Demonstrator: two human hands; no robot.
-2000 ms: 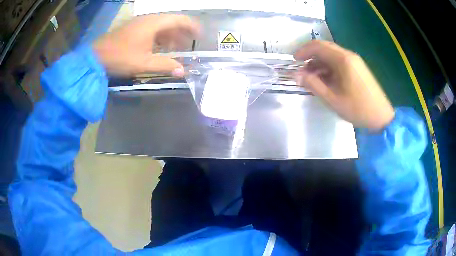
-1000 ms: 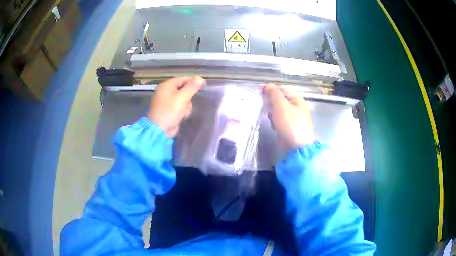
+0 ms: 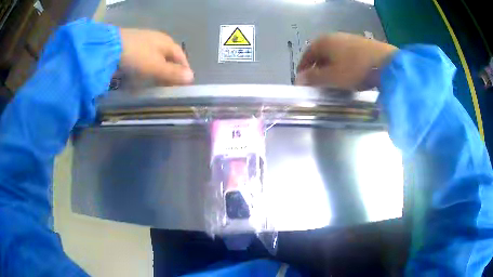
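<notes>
The boxed product [image 3: 236, 143], white-pink with a pictured watch, lies lengthwise on the steel work plate [image 3: 135, 173]. A crinkled clear plastic bag [image 3: 268, 238] surrounds it, and its loose end hangs past the plate's front edge. The bag's far end reaches the brownish sealing strip [image 3: 157, 113] below the pale sealing jaw [image 3: 238, 93]. My left hand [image 3: 157, 58] is above the jaw's left part, fingers curled, holding nothing visible. My right hand [image 3: 338, 62] is blurred above the jaw's right part; its fingertips are unclear.
A yellow warning label [image 3: 237, 43] is on the grey machine top behind the jaw. The green conveyor [image 3: 413, 27] with a yellow edge line runs along the right. Brown cartons [image 3: 24, 67] stand at the far left. My dark-clad legs are below the plate.
Both hands have let go of the bag and moved apart and up to the jaw. The box, which was held and blurred, now lies on the plate. The machine appears closer.
</notes>
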